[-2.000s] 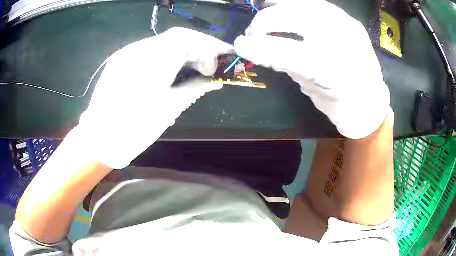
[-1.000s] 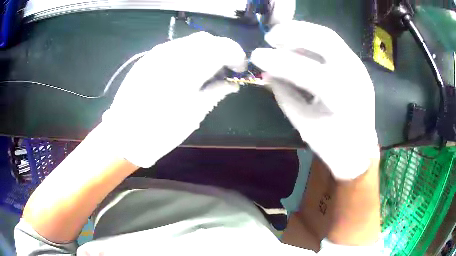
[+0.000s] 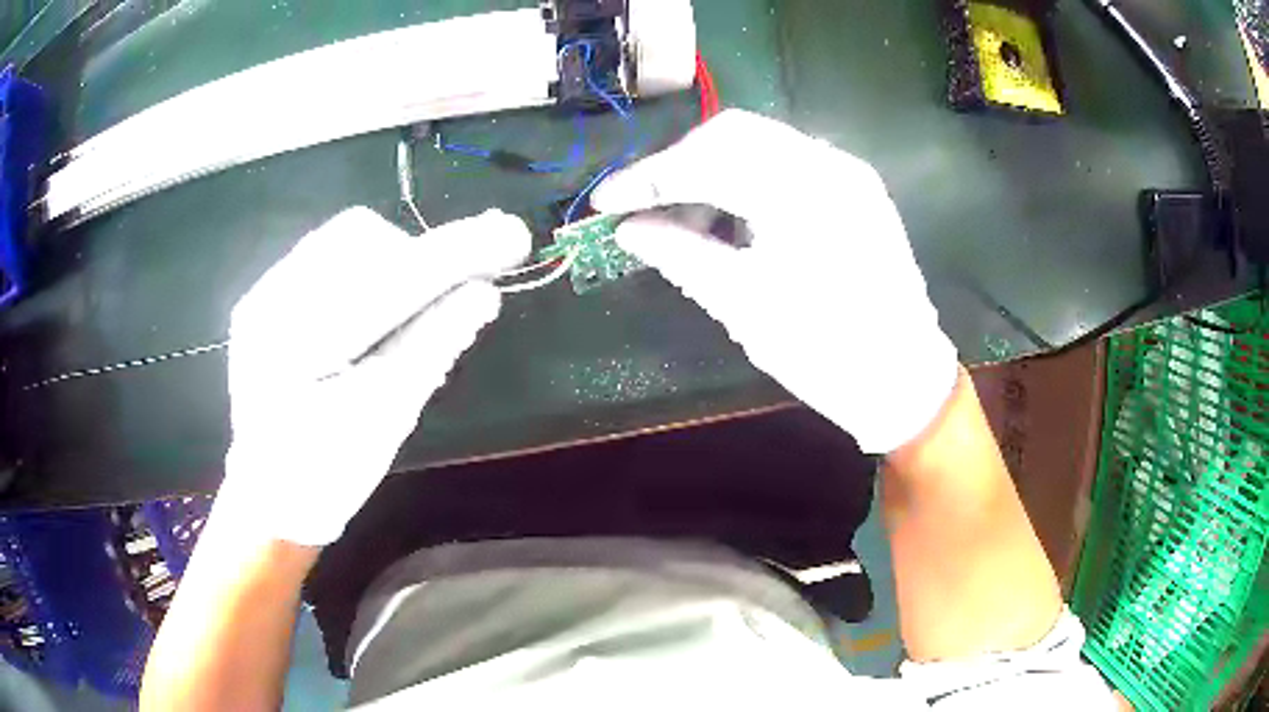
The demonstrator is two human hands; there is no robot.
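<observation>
A small green circuit board [image 3: 601,259] faces up over the mat in front of me. My right hand [image 3: 793,264], in a white glove, holds its right side between thumb and fingers. My left hand [image 3: 369,348], also gloved, pinches white wires [image 3: 536,282] that reach the board's left edge. Blue wires [image 3: 596,187] run from the board's top toward the long white lamp body [image 3: 320,104] behind. Red wires [image 3: 706,86] come down from its right end. A thin solder strand [image 3: 125,367] lies left of my left hand.
A yellow sponge [image 3: 1012,59] in a black holder is at the back right, with a black cord [image 3: 1162,77] beside it. A green slotted basket [image 3: 1183,515] stands at lower right, a blue crate [image 3: 84,584] at lower left. A blue bin edge [image 3: 17,181] shows at far left.
The board has turned from edge-on to show its green face. My left hand has moved left and down, now on the white wires. The view has shifted, showing more of the lamp body.
</observation>
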